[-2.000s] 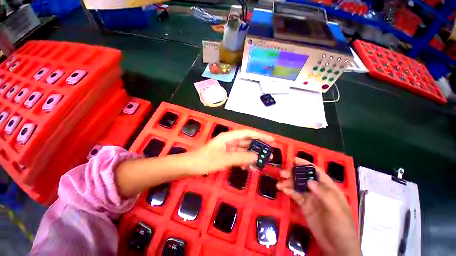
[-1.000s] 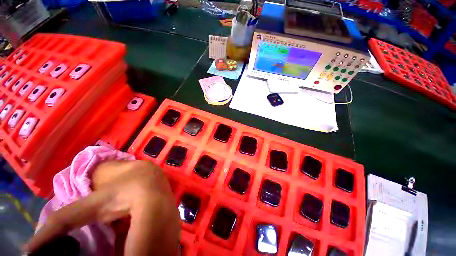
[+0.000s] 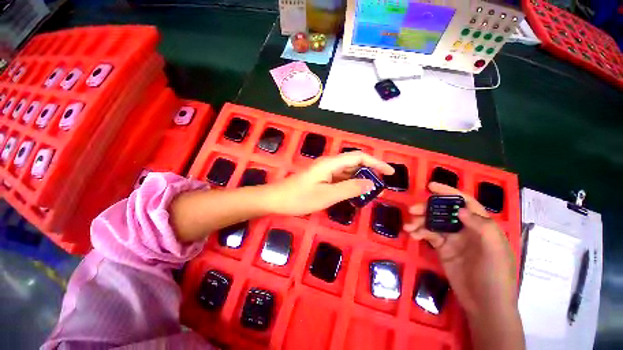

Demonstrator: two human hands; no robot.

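My left hand (image 3: 321, 184) holds a small black watch body (image 3: 367, 186) between thumb and fingers, its screen lit with icons and tilted. My right hand (image 3: 471, 236) holds another watch body (image 3: 445, 212), its screen facing up and showing rows of text with green marks. Both hands are above a red-orange foam tray (image 3: 294, 292), apart from each other. Many pockets hold dark-faced watch bodies. Two near the front left, one of them here (image 3: 257, 309), show lit screens. Several front pockets are empty.
Stacked red trays (image 3: 130, 102) with pale watch backs stand at left. Behind are a beige tester (image 3: 471, 34), white paper (image 3: 430, 102) with a loose watch (image 3: 387, 89), and a yellow ring (image 3: 300, 85). A clipboard (image 3: 594, 273) with a pen (image 3: 579, 284) lies at right.
One second ago one hand was low at the left and the other was not seen. Now both hands are over the tray, each holding a lit watch. The view has dipped.
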